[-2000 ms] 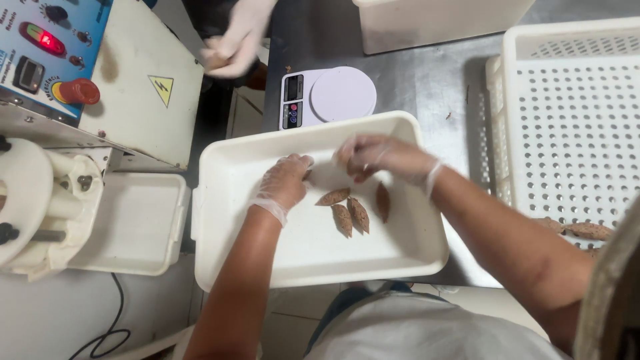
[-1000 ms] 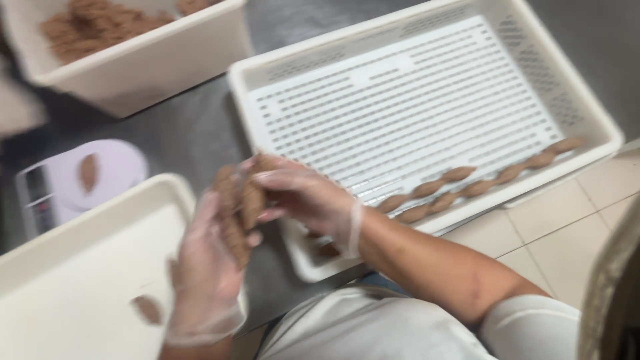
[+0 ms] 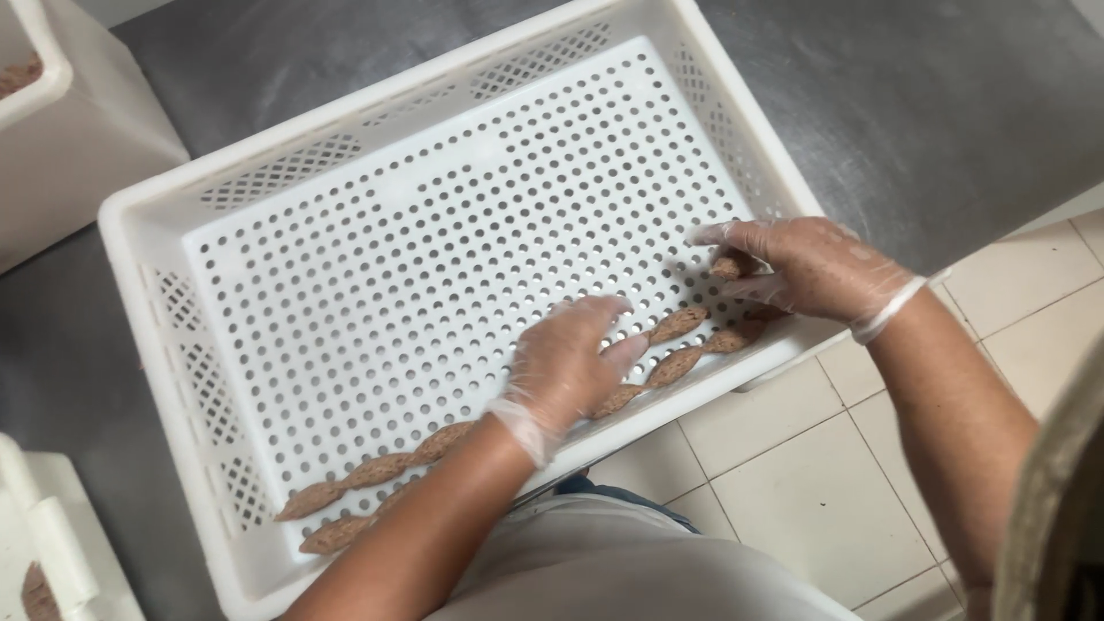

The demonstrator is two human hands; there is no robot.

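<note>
Both my hands wear clear plastic gloves and are inside a white perforated plastic crate (image 3: pixel 483 164). My right hand (image 3: pixel 802 263), at the crate's right side, has a brown spindle-shaped food piece (image 3: pixel 731 266) between its thumb and fingers. My left hand (image 3: pixel 573 362) is over the row nearer the crate's middle, its fingertips by another brown piece (image 3: pixel 677 325); whether it grips anything is hidden. Similar brown pieces (image 3: pixel 375 470) lie end to end in two rows along the near wall, partly covered by my left hand and forearm.
The crate stands on a dark metal table (image 3: pixel 931 112). At the upper left is a deep white bin (image 3: pixel 78 147) with brown food inside. A white tub (image 3: pixel 65 526) at the lower left holds one brown piece. Floor tiles show beyond the table's near edge.
The view has swung right from the tub and scale to the crate. One second ago my hands held several brown pieces together; now they are apart, and more pieces lie in the crate's inner row.
</note>
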